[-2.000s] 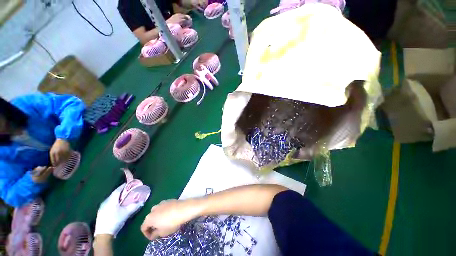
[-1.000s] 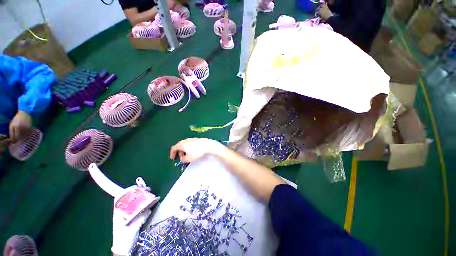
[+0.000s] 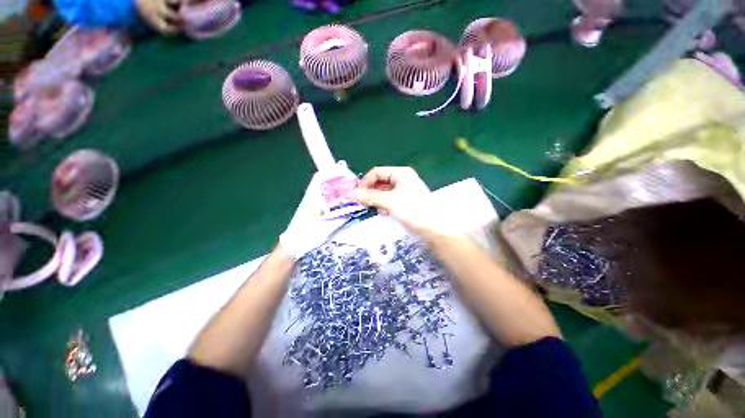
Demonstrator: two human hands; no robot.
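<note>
My left hand [image 3: 309,214], in a white glove, holds a pink clip base [image 3: 339,189] with its long pale arm pointing up and away. My bare right hand [image 3: 394,196] touches the base's right side with bent fingers. A thin dark wire part, perhaps a spring, shows just under the fingertips at the base's lower edge; its hold is unclear. A heap of metal springs [image 3: 347,302] lies on the white sheet [image 3: 171,306] below my hands.
Pink fan heads [image 3: 260,95] stand in a row beyond my hands, others at the left. An open woven sack [image 3: 523,237] with springs is at the right. A small fastener pile [image 3: 79,357] lies lower left. Another person's hand [image 3: 159,15] is at the top left.
The view has turned. My right hand has moved from the sheet's far edge to the clip base. My left hand still holds the base, now above the spring heap.
</note>
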